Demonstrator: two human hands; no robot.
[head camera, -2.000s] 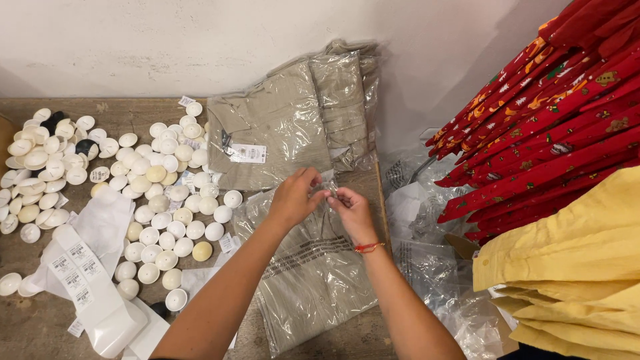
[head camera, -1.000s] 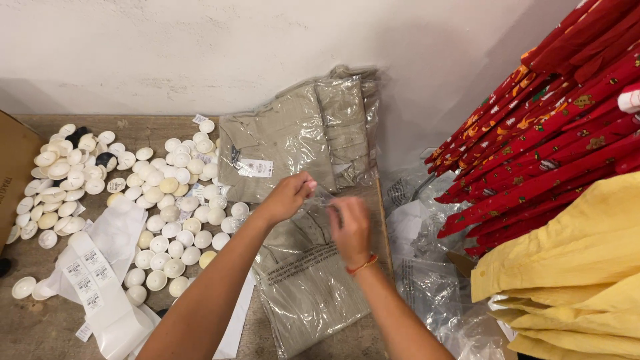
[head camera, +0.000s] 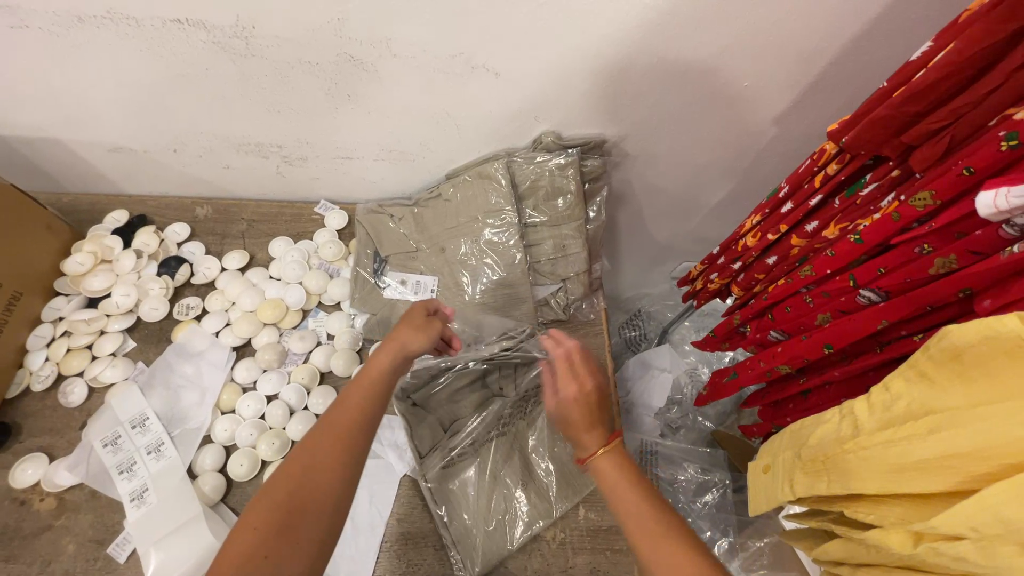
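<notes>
A folded grey-beige garment in a clear plastic bag (head camera: 512, 480) lies on the wooden tabletop, its open upper edge lifted between my hands. My left hand (head camera: 426, 330) is at the left part of that edge with its fingers curled; whether it pinches the film is unclear. Blurred, my right hand (head camera: 572, 388) rests at the right side of the bag, fingers extended against the plastic. Just behind lie more bagged garments of the same colour (head camera: 464, 240), with a white price tag (head camera: 410, 286) on the front one.
Many white and cream security tags (head camera: 272, 352) spread over the left side, beside a strip of printed labels (head camera: 136, 456) and a cardboard box (head camera: 28, 272). At right hang red patterned garments (head camera: 872, 264) and yellow ones (head camera: 896, 432), with loose clear plastic (head camera: 688, 472) below them.
My hands were close together above the bagged garment; now they are farther apart and lower, at its top edge. The bag's upper edge now stands raised and parted.
</notes>
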